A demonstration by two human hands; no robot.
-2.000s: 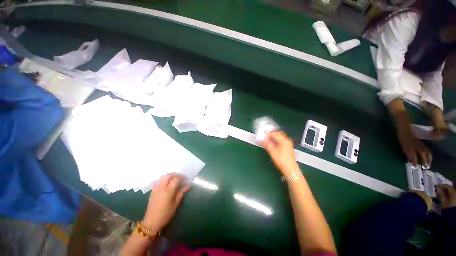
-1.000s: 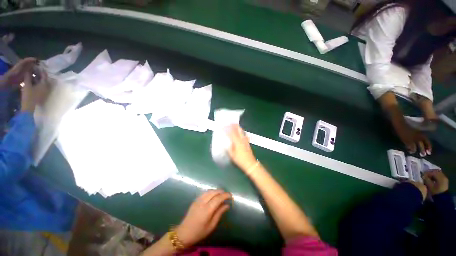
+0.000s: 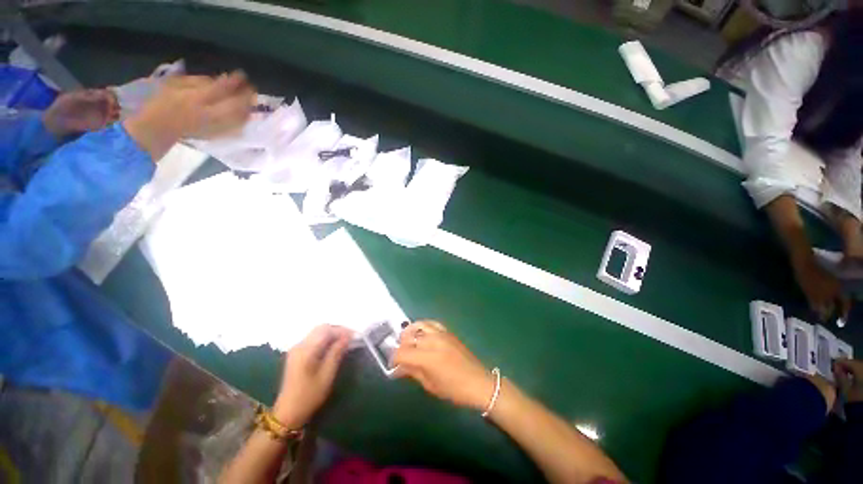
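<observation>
My right hand [image 3: 437,359] grips a small white device [image 3: 382,346] with a dark window, at the lower right corner of the sheet stack. My left hand [image 3: 317,364] is beside the device, thumb and fingers together at the edge of a white wrapping sheet [image 3: 364,274]. The bright stack of wrapping sheets [image 3: 237,269] fans out to the left. Wrapped units [image 3: 431,194] lie in a row behind the stack along the pale strip; small dark items show on some of them.
One device [image 3: 625,262] lies on the green lane at right; several more [image 3: 768,329] are by a neighbour's hands. A person in blue reaches over the wrapped units from the left. Two white cylinders [image 3: 643,74] and a person in white are at far right.
My right hand has left a wrapped unit at the row's end and now holds a device by the stack. My left hand moved left to the sheets. One lane device is gone; the blue-sleeved arms reach further in.
</observation>
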